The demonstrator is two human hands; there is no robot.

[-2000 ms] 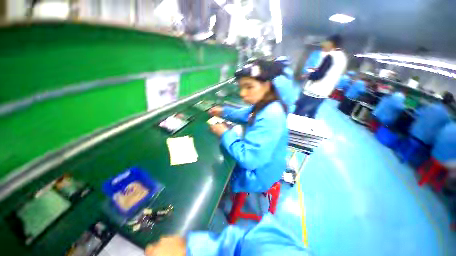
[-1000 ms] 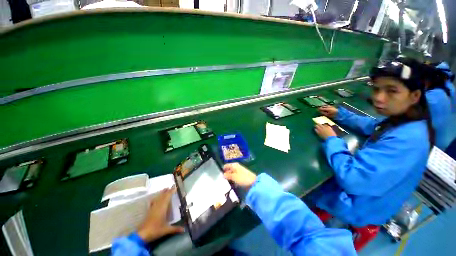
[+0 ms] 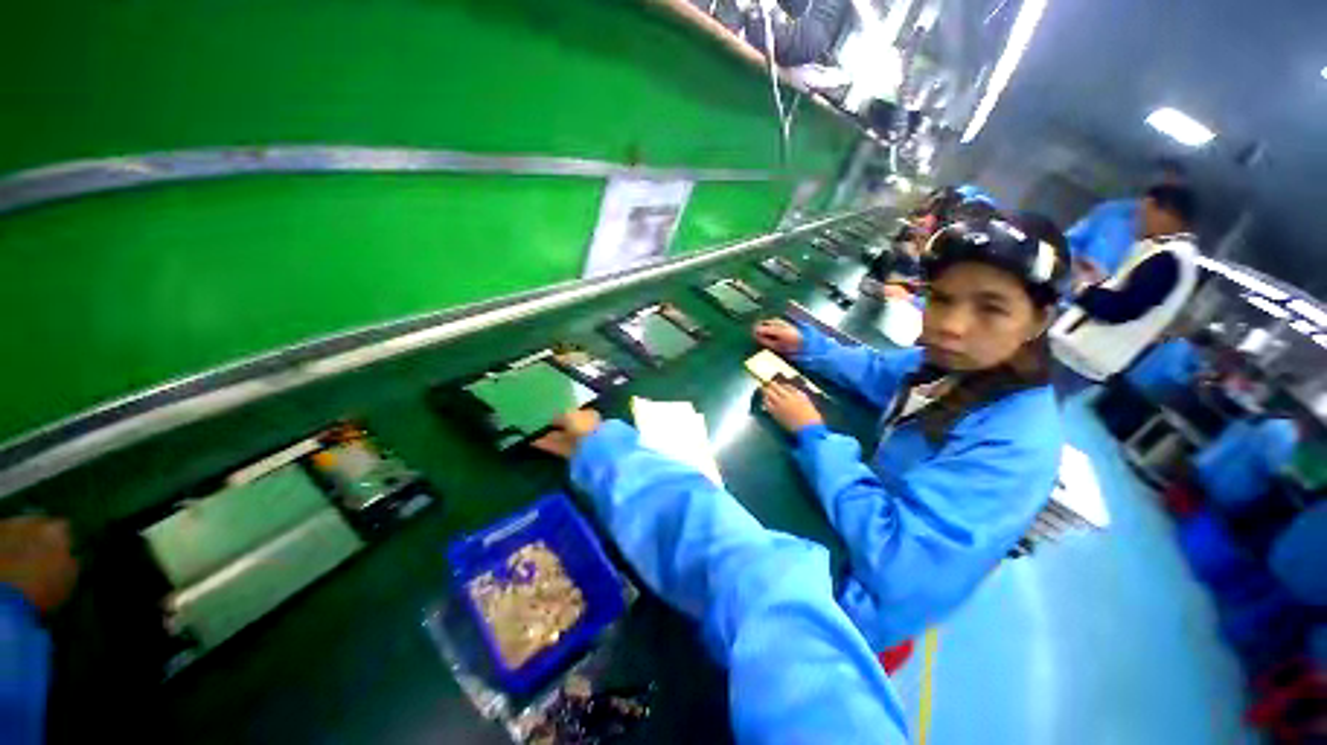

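My right hand (image 3: pixel 572 431) reaches forward to the near right edge of an open tablet unit (image 3: pixel 527 396) by the green partition; its fingers touch or overlap the edge, and I cannot tell if they grip it. My left hand (image 3: pixel 35 562) is at the far left, blurred and partly cut off by the picture's edge; its fingers are unclear. Another open tablet unit (image 3: pixel 262 542) with a pale green panel lies between my hands. A blue parts bin (image 3: pixel 601 594) with small tan components (image 3: pixel 527 606) stands in front of my right sleeve.
A clear bag (image 3: pixel 473 662) and small dark components (image 3: pixel 594 715) lie beside the bin. Pale sheets (image 3: pixel 678 434) lie beyond my right sleeve. More tablets (image 3: pixel 655 333) line the green partition (image 3: pixel 364 240). A person in a blue smock (image 3: pixel 931 480) sits at the right.
The view has swung right and closer to the bin. My right hand has left the tablet in front of me and reached to one near the partition. My left hand is now far left.
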